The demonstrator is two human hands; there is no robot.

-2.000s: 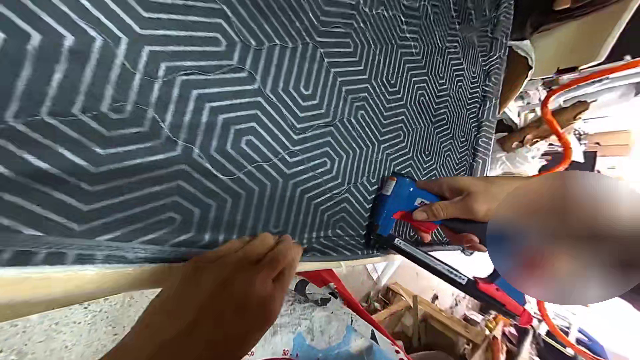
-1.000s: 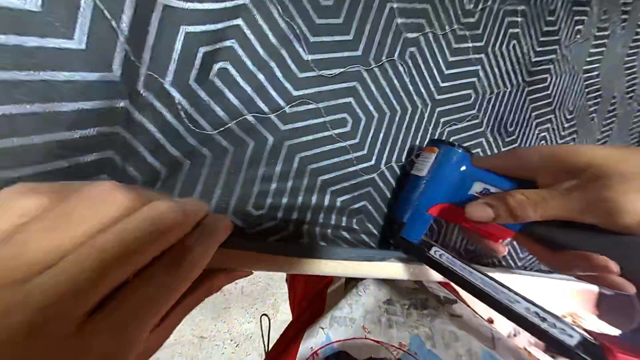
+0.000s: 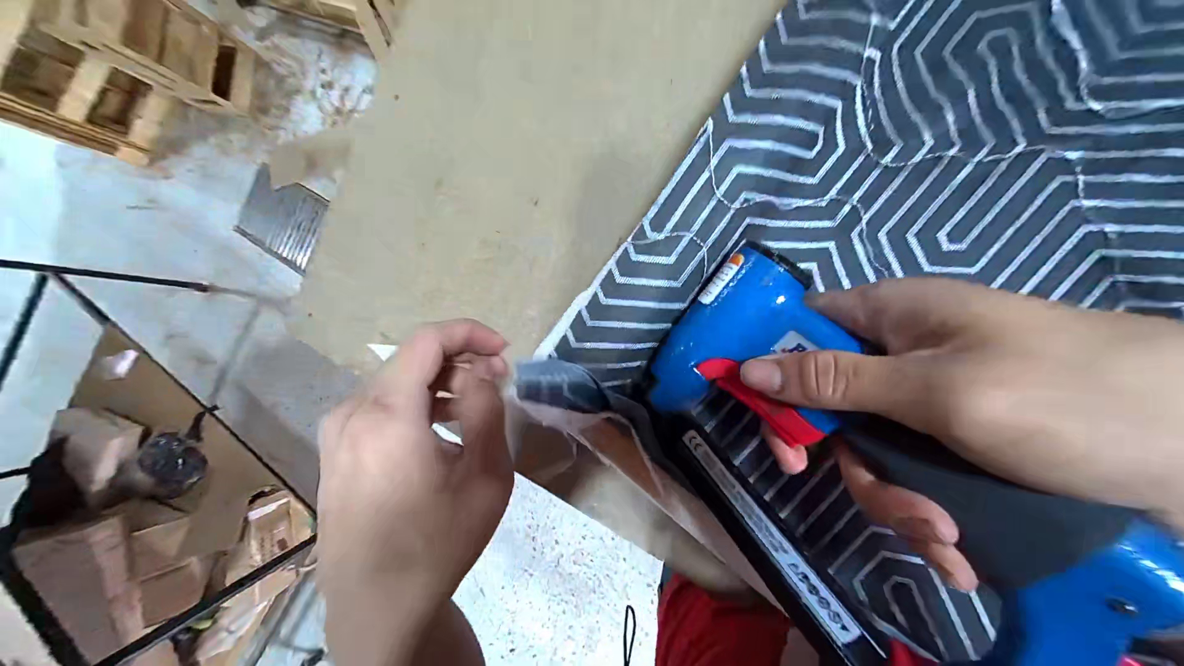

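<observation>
My right hand (image 3: 971,398) grips a blue and black pneumatic staple gun (image 3: 740,324), with the thumb beside its red trigger part. The gun's nose rests at the edge of a dark fabric with pale geometric lines (image 3: 999,203). My left hand (image 3: 416,462) pinches the fabric's corner end (image 3: 560,384) between thumb and fingers, left of the gun. Beneath the fabric lies a flat beige board (image 3: 499,166). Loose threads lie over the cloth.
Wooden crates (image 3: 139,55) stand on the floor at the upper left. A black metal frame (image 3: 139,347) and cardboard pieces (image 3: 148,564) are at the lower left. Red cloth (image 3: 712,629) shows below the board's edge.
The view has shifted to the fabric's corner, with the beige board now showing. My left hand, flat on the edge earlier, now pinches the cloth end. The staple gun stays in my right hand.
</observation>
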